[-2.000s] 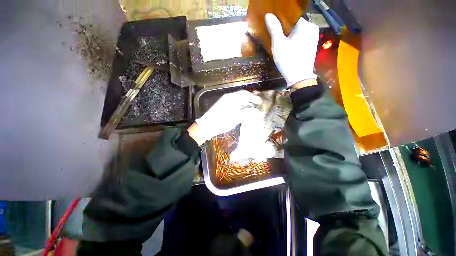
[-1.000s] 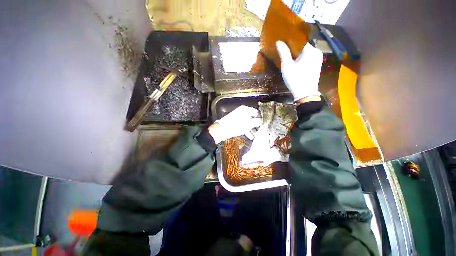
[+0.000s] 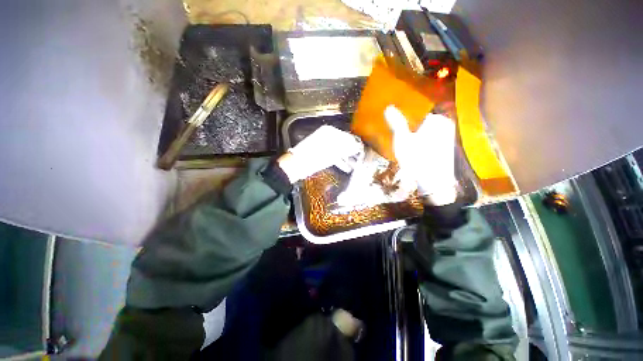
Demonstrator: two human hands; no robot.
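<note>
My right hand (image 3: 426, 155), in a white glove, holds the stiff orange sheet (image 3: 389, 102) above the right part of the steel tray. My left hand (image 3: 323, 151), also gloved, is over the tray's left part, its fingers closed on a crumpled white-grey cloth (image 3: 359, 183). Thin copper wires (image 3: 324, 211) lie in the steel tray (image 3: 331, 237) below the hands. The solder pot (image 3: 331, 58) with its bright surface is behind the tray, and the orange sheet is in front of its right side. The fingertips of both hands are blurred by glare.
Left of the pot is the black dross tray (image 3: 190, 67) with a tan-brown scraper (image 3: 194, 125) across it. A black box (image 3: 423, 44) with a blue pen-like tool (image 3: 443, 32) is at the back right. A curved orange strip (image 3: 471, 127) lines the right panel. The green belt (image 3: 574, 240) is right.
My right hand has drawn the orange sheet back from the solder pot, towards me and over the steel tray. My left hand stays over the tray with the cloth.
</note>
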